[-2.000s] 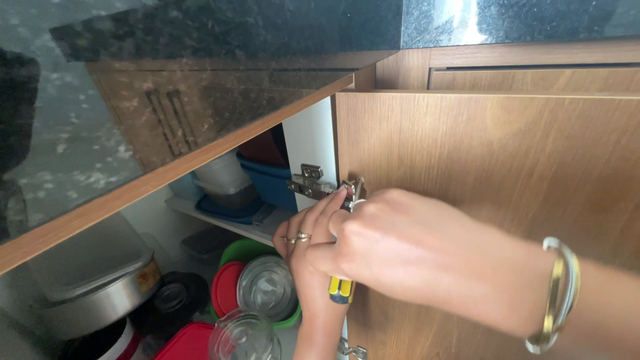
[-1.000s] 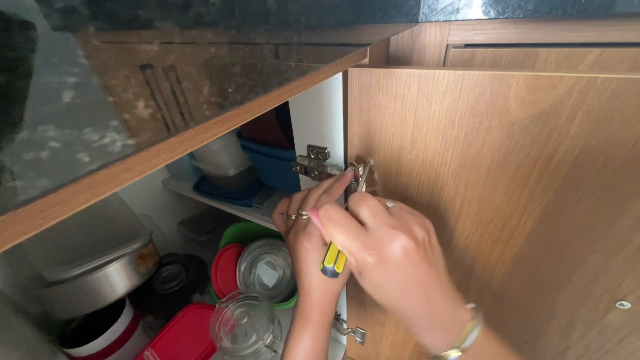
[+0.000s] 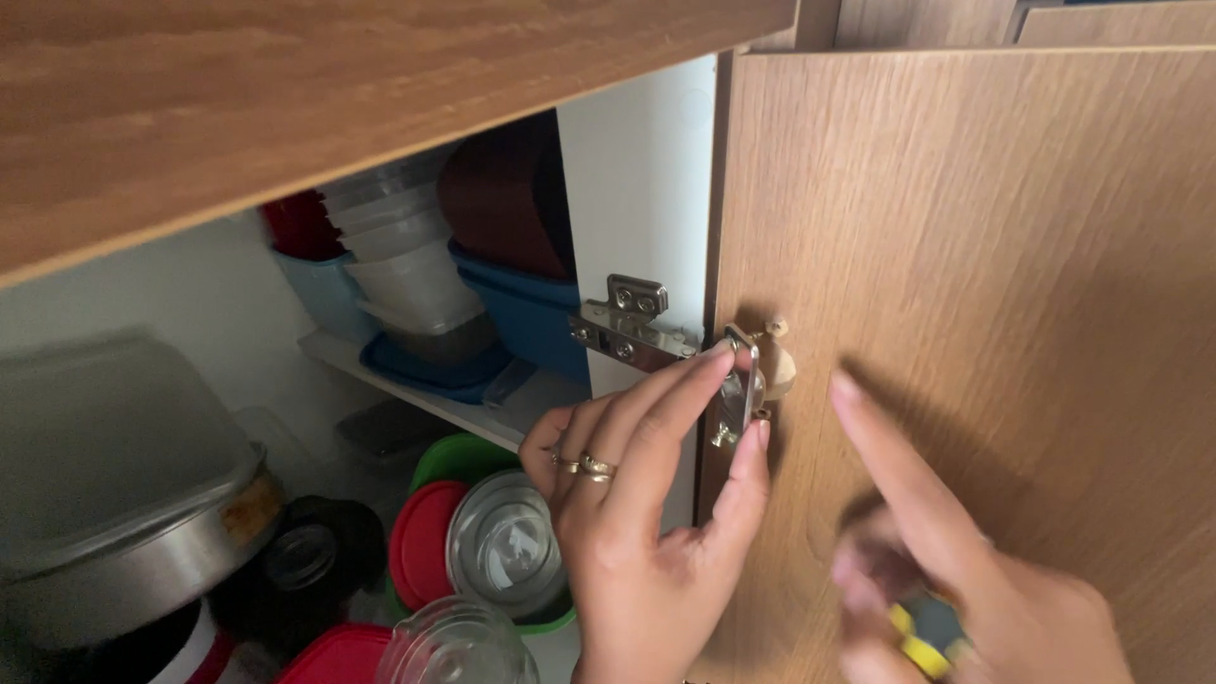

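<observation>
My left hand (image 3: 655, 503) pinches the cup plate of a metal cabinet hinge (image 3: 746, 380) between thumb and fingers. That plate stands off the wooden door (image 3: 997, 237), and a round hole (image 3: 778, 369) with a smaller damaged hole above it shows behind. A screw (image 3: 724, 437) sticks out of the plate's lower end. The hinge arm (image 3: 632, 332) is fixed to the white cabinet side panel (image 3: 646, 161). To the right, my right hand (image 3: 978, 579) has its index finger extended toward the door, its other fingers curled around a yellow and dark tool handle (image 3: 926, 632), blurred; the tool's tip is hidden.
Inside the cabinet, stacked plastic containers (image 3: 408, 247) and a blue lidded box (image 3: 532, 313) stand on a white shelf (image 3: 427, 404). Below are a round metal pan (image 3: 142, 560), red lids (image 3: 332, 655) and glass jars (image 3: 508, 541). A wooden edge (image 3: 380, 123) slants across the top.
My right hand has moved away from the hinge, to the right, with its index finger now extended. The hinge plate now stands off the door, showing the holes. The view has moved closer.
</observation>
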